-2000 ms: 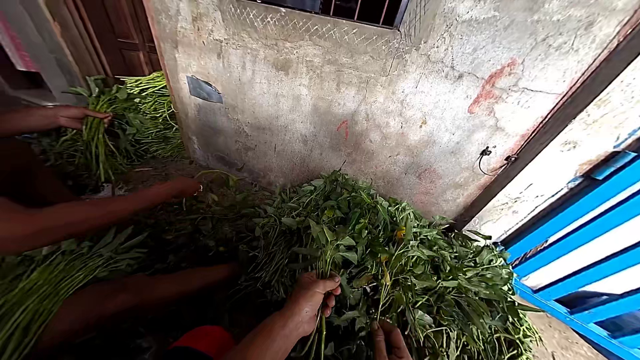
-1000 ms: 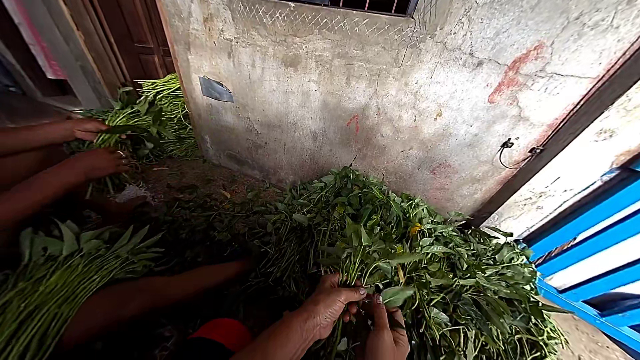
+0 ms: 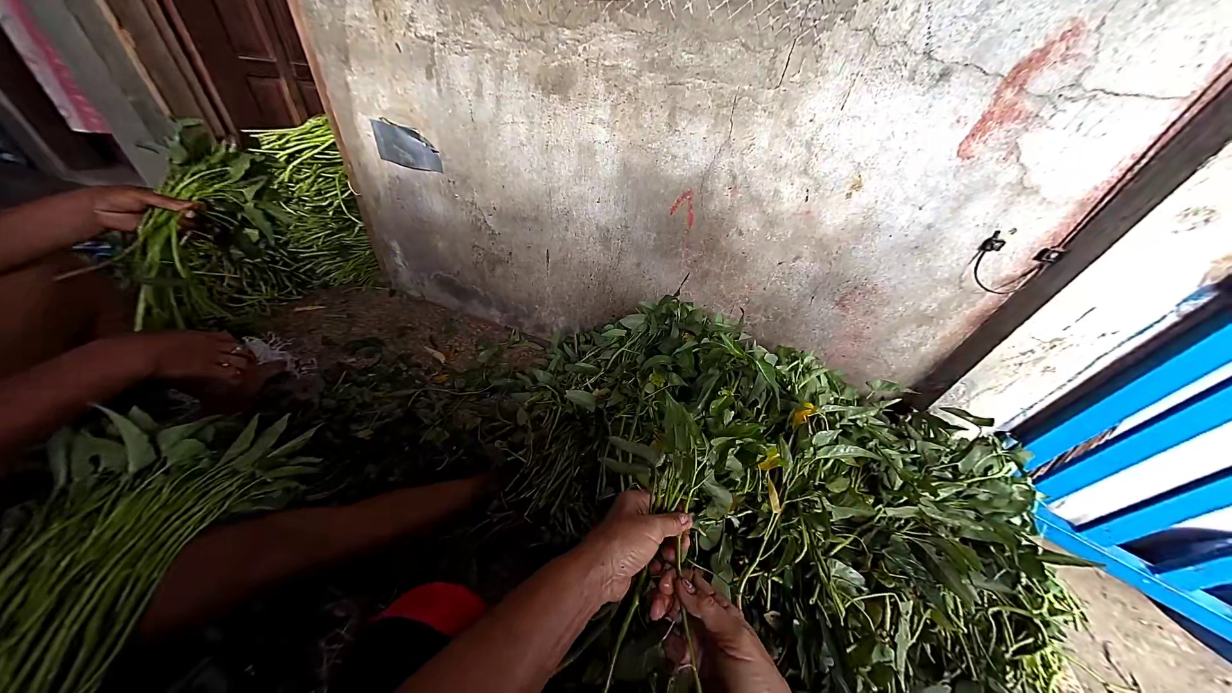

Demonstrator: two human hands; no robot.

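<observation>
My left hand [image 3: 640, 541] is closed around a small bunch of leafy green stems [image 3: 681, 448], their leaves upward and stems trailing below. Just beneath and to its right, my right hand [image 3: 707, 611] pinches stems of the same bunch between thumb and fingers. Both hands are at the near edge of a large heap of leafy greens, probably water spinach [image 3: 847, 481], with a few yellow leaves in it. The lower part of my right hand is in shadow.
A co-worker's hands [image 3: 144, 207] are at the left, one gripping greens beside a stacked pile [image 3: 318, 192]. A bundle of long stems [image 3: 125, 539] lies lower left. Behind the heap stands a concrete wall [image 3: 597, 173]; a blue metal gate [image 3: 1136, 452] is at right.
My right hand has moved from the heap's front to my left hand, and now pinches stems below it. The co-worker's hands, together one second ago, are apart.
</observation>
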